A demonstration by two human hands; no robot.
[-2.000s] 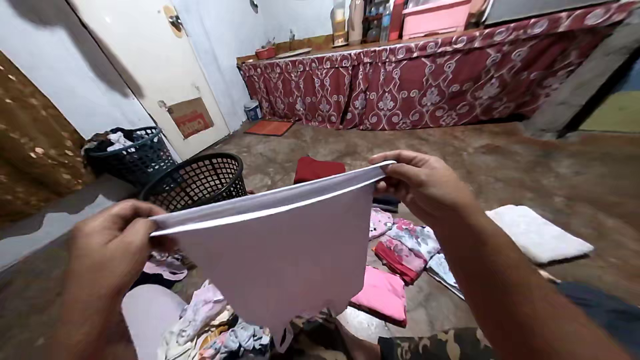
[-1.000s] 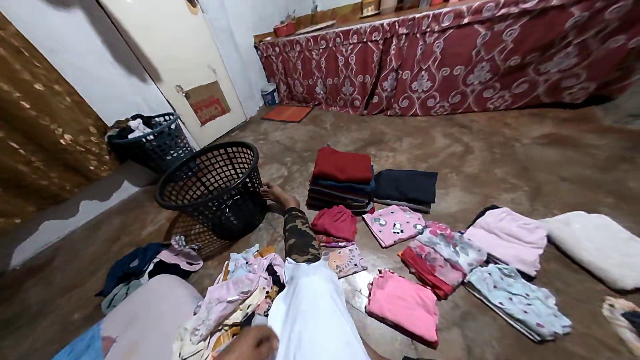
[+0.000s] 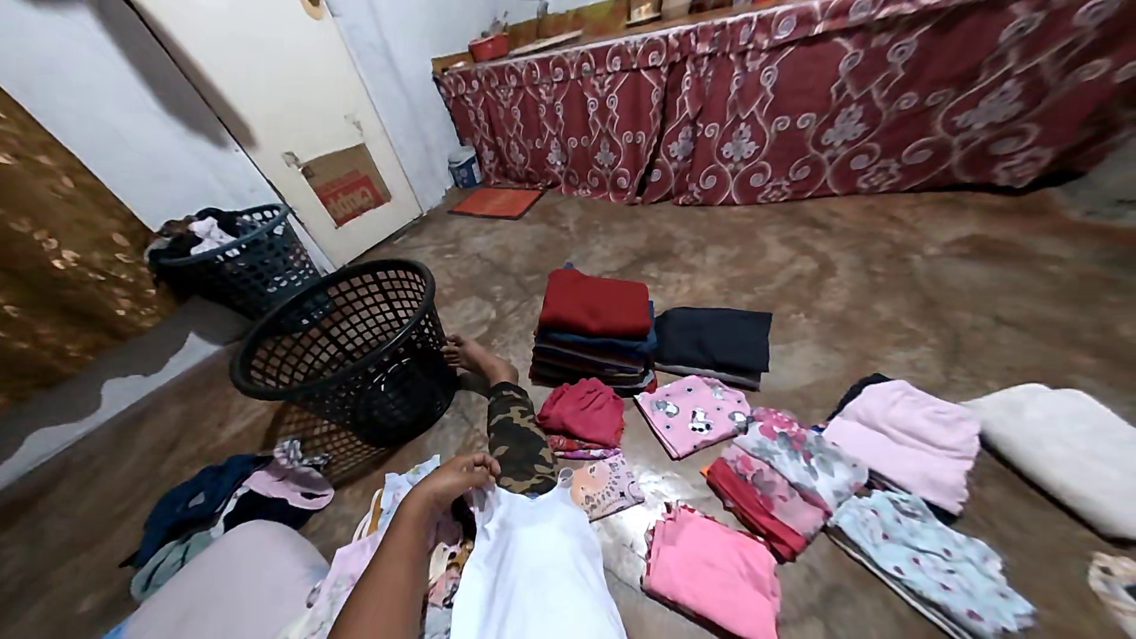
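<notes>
My left hand (image 3: 469, 473) is at the lower middle, its fingers closed on the upper left edge of a white sleeveless garment (image 3: 532, 568). The garment lies spread over my leg in camouflage trousers (image 3: 519, 439). Beneath and left of my forearm is a loose heap of mixed clothes (image 3: 390, 524). My right hand is out of view. Just right of the garment lie a folded patterned pink cloth (image 3: 608, 486) and folded bright pink clothes (image 3: 712, 568).
A black plastic basket (image 3: 342, 390) leans by my foot, with a full laundry basket (image 3: 244, 257) behind. Folded stacks stand ahead, one topped with a red cloth (image 3: 595, 303). More piles, including light pink (image 3: 910, 439) and floral blue (image 3: 936, 555), lie right; dark clothes (image 3: 200, 497) lie left.
The grey-white cloth stretched between both hands two seconds ago is no longer held up. A white garment now lies over my leg, with my left hand on its edge. My right hand has left the view.
</notes>
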